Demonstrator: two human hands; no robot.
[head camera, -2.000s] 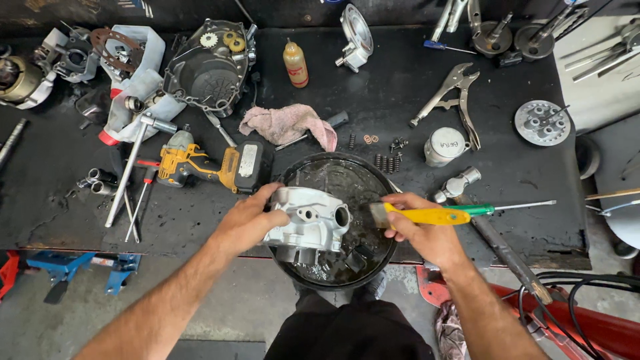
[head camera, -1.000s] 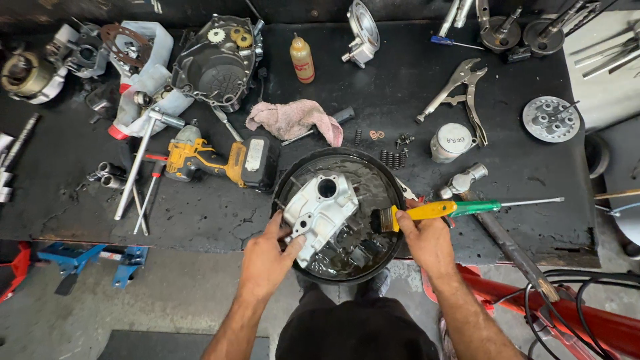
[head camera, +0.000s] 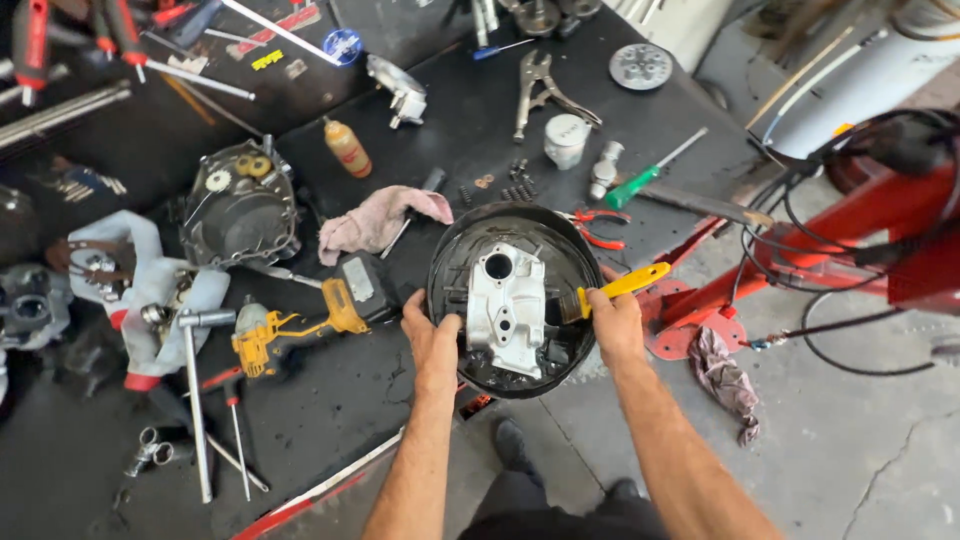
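A round black pan (head camera: 442, 262) with dark liquid extends past the bench edge. In it lies a silver metal engine casting (head camera: 516, 296) with a round bore at its upper end. My left hand (head camera: 431, 337) grips the pan's left rim, its thumb near the casting; the fingertips are partly hidden. My right hand (head camera: 616, 326) holds a yellow-handled paintbrush (head camera: 634, 280) at the right rim, with the bristles over the pan, beside the casting. Fingers of this hand also seem to touch the rim.
Behind the pan are a pink rag (head camera: 375, 221), springs (head camera: 517, 193), red-handled pliers (head camera: 600, 225), a green screwdriver (head camera: 637, 180), a hammer (head camera: 697, 202) and a piston (head camera: 566, 141). A yellow cordless impact wrench (head camera: 285, 334) lies left. A red metal stand (head camera: 780, 255) rises at right.
The casting, held by my left hand two seconds ago, now lies in the pan. My left hand has moved to the pan's left rim. The view has turned markedly.
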